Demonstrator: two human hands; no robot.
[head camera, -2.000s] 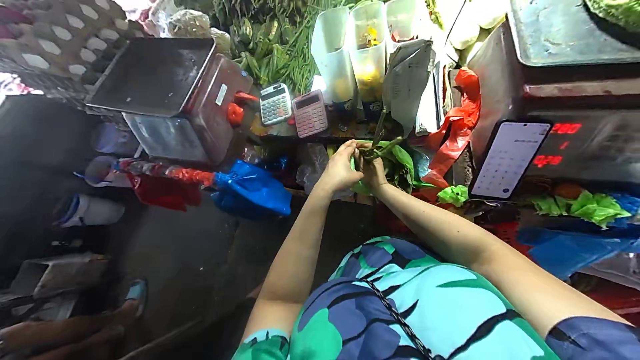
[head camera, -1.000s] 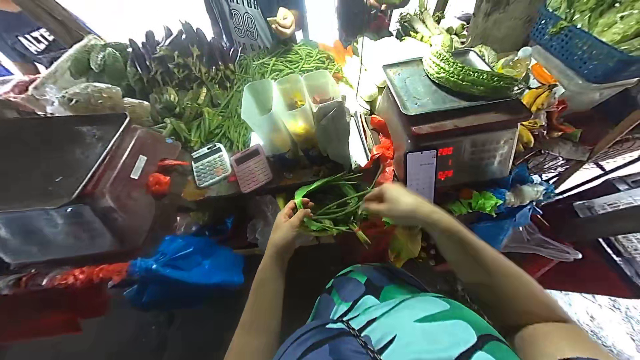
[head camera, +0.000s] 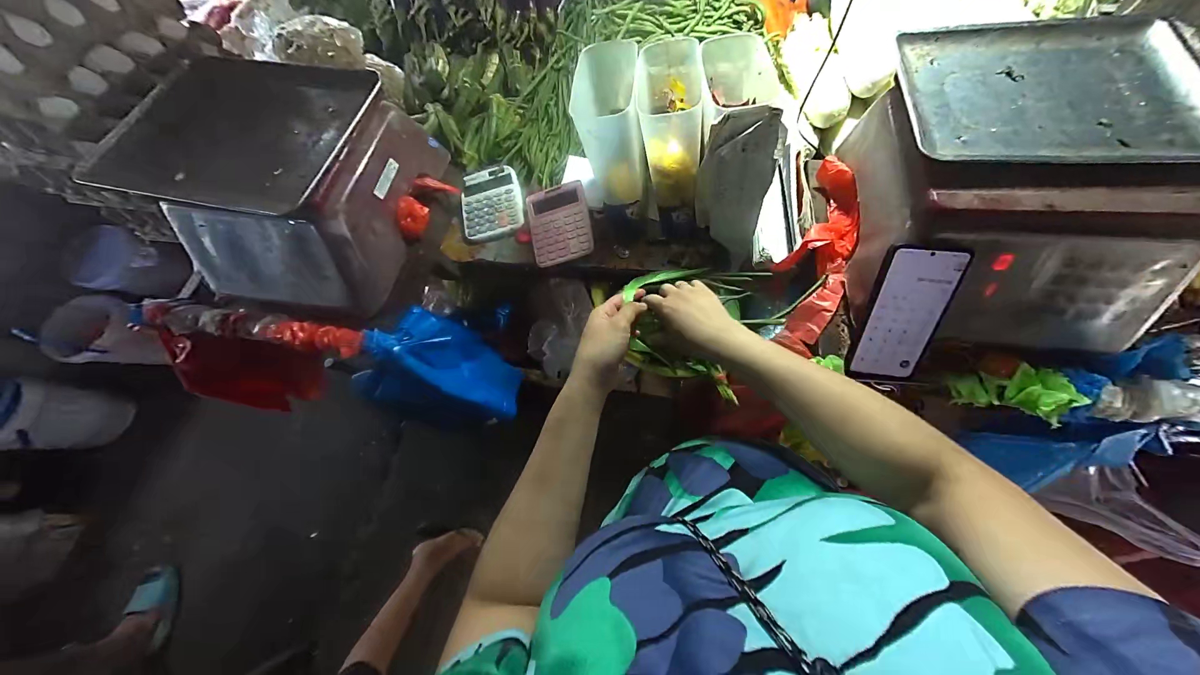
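Observation:
Leafy green vegetable stems (head camera: 741, 281) lie in a bunch below the shelf edge. My left hand (head camera: 609, 328) pinches a green leaf at the bunch's left end. Close beside it, my right hand (head camera: 689, 314) has its fingertips at the same leaves, and the fingers nearly meet the left ones. Stems stick out to the right behind my right hand, and some leaves show under it. The exact grip of the right fingertips is partly hidden.
Two weighing scales (head camera: 347, 187) (head camera: 1050, 178) flank the shelf. Between them are a white calculator (head camera: 492, 203), a pink calculator (head camera: 560, 225) and plastic bins (head camera: 668, 122). A smartphone (head camera: 909, 312) leans at the right scale. Blue bags (head camera: 450, 366) hang left; another person's foot (head camera: 155, 600) is lower left.
My right hand has moved left to my left hand since a second ago, when it was apart at the stems' right side. The view has swung about between frames.

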